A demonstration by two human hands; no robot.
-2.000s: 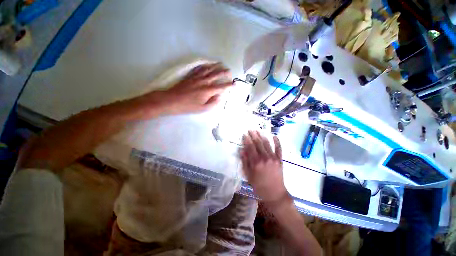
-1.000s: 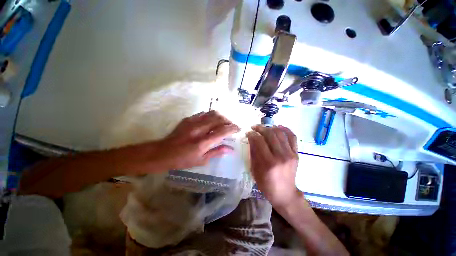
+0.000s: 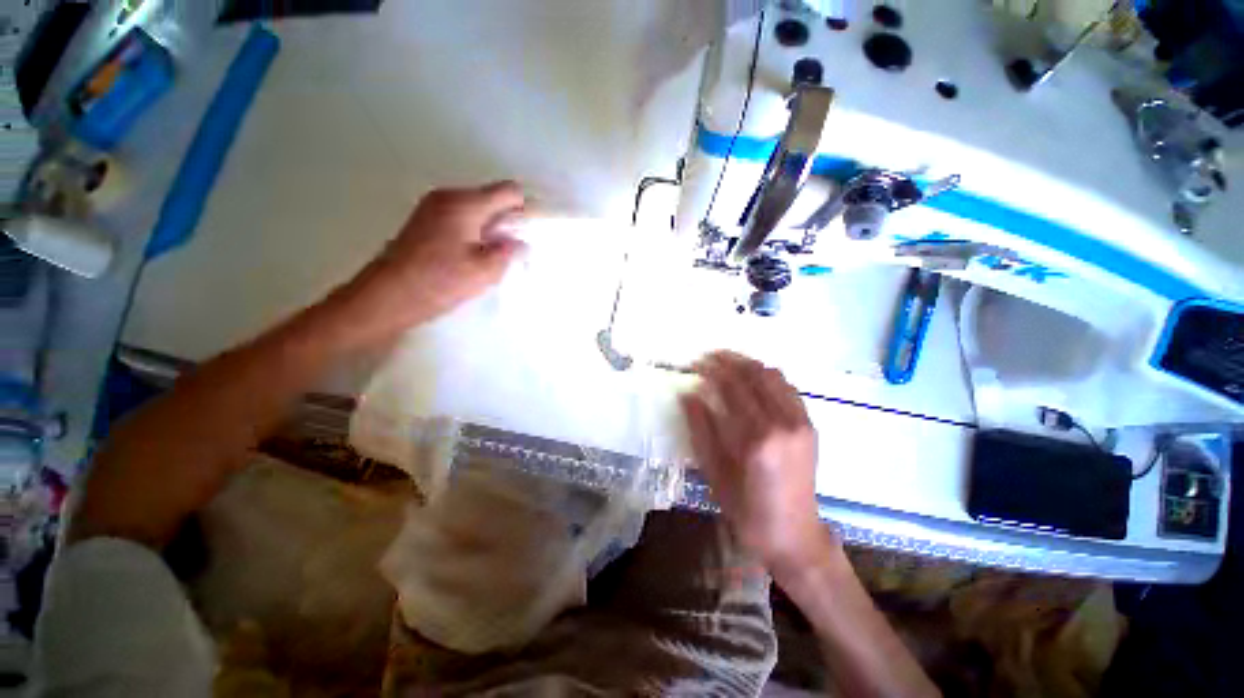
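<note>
The sheer fabric (image 3: 484, 545) lies over the table's front edge and hangs onto my lap; its part on the table is washed out by glare. My left hand (image 3: 464, 246) pinches the fabric left of the needle area, fingers curled. My right hand (image 3: 750, 443) holds the fabric near the table's front edge, with fingertips closed on it below the presser foot. The presser foot and needle (image 3: 712, 252) show under the white sewing machine head (image 3: 1037, 164); whether fabric lies under the foot cannot be told.
Blue-handled thread snips (image 3: 910, 327) lie on the machine bed. A black phone-like rectangle (image 3: 1048, 484) with a cable lies at the table's right end. Blue tape (image 3: 216, 143) runs along the left end, with a blue box (image 3: 123, 85) beyond it. A bent wire (image 3: 641, 205) stands beside the needle.
My left hand has moved left and up, away from my right hand, with the fabric between them. My right hand stays near the front edge. The head view has shifted slightly.
</note>
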